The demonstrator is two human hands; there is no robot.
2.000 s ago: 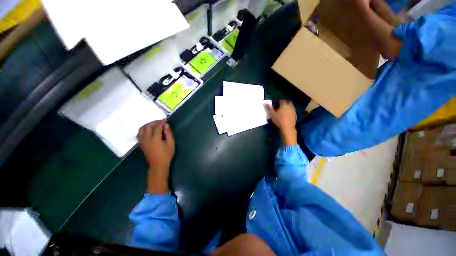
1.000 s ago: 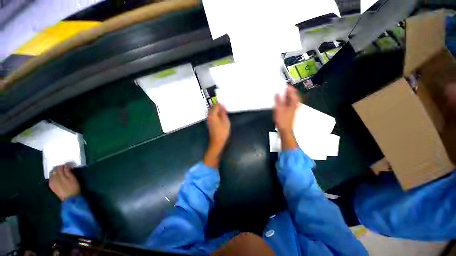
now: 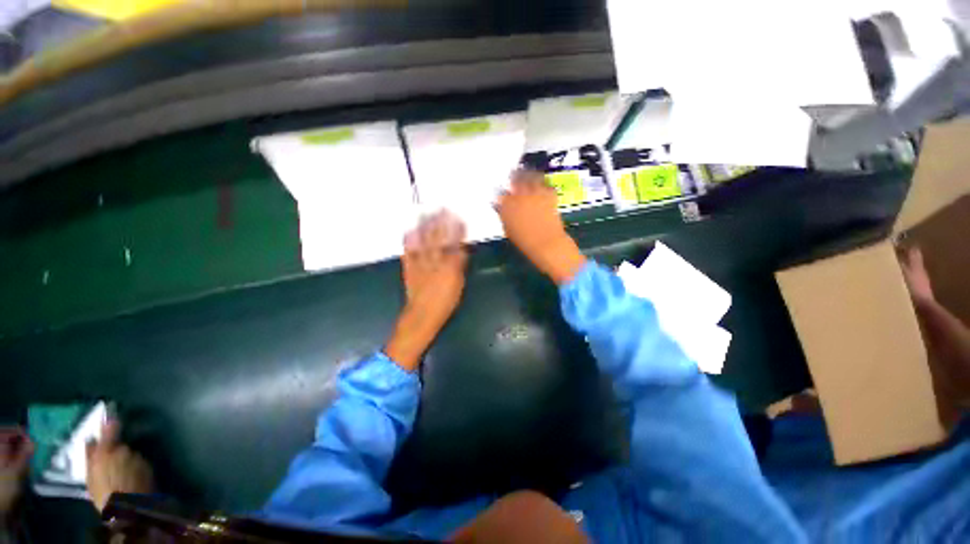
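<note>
A white card insert [image 3: 468, 197] lies over an open retail box on the belt. My left hand [image 3: 434, 260] rests on its front left part, fingers blurred. My right hand [image 3: 534, 218] is at its right side, fingers bent, fingertips partly hidden. To the left stands another white box [image 3: 356, 218], covered by a white card. To the right, uncovered boxes show lime-green packets [image 3: 658, 183] with black accessories [image 3: 574, 160] behind them. A loose stack of inserts [image 3: 686, 295] lies on the bench, partly behind my right sleeve.
Large white sheets [image 3: 734, 74] overhang the boxes at the upper right. An open brown carton [image 3: 862, 345] stands at the right, with another person's arm beside it. At the lower left, another person's hands [image 3: 119, 468] hold a small box. The green belt [image 3: 149, 228] runs along the bench.
The insert held over the box has come down onto it. My hands have moved with it. The view has shifted, and the neighbour's hands now hold a small box at lower left.
</note>
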